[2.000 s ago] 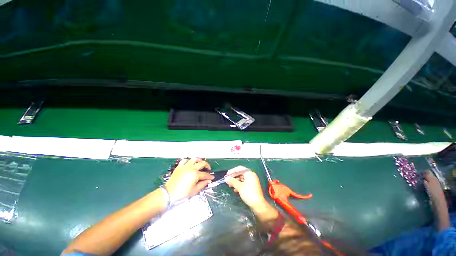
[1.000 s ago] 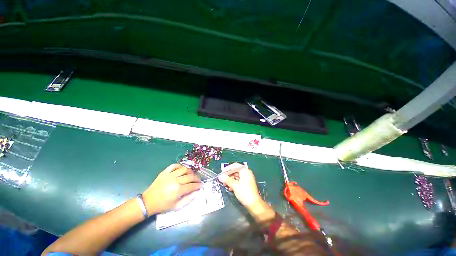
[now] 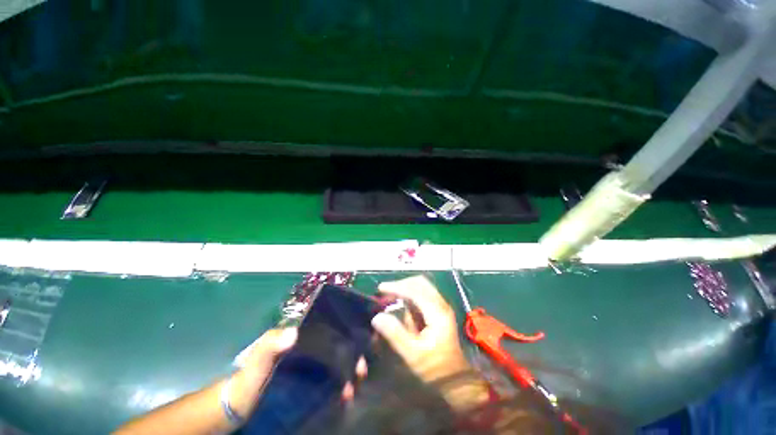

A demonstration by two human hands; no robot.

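My left hand (image 3: 262, 367) holds a phone assembly (image 3: 316, 361) by its left edge, with its glossy black side showing and tilted up. Fingertips show at its lower right edge. My right hand (image 3: 419, 330) is at the phone's upper right, fingers bent around something small that I cannot make out. A pile of small dark red and pink components (image 3: 308, 290) lies just beyond the phone, partly hidden by it.
An orange-red air blow gun (image 3: 498, 338) lies right of my right hand. Beyond the white edging strip (image 3: 323, 256), a black tray (image 3: 502, 208) with a phone assembly (image 3: 442, 202) rides the green belt. A slanted taped post (image 3: 600, 217) stands right. A second pinkish pile (image 3: 710, 287) lies far right.
The phone has been turned from its white side lying low to its black side facing up and raised. The belt items have moved slightly along the strip. My right hand stays near the pile.
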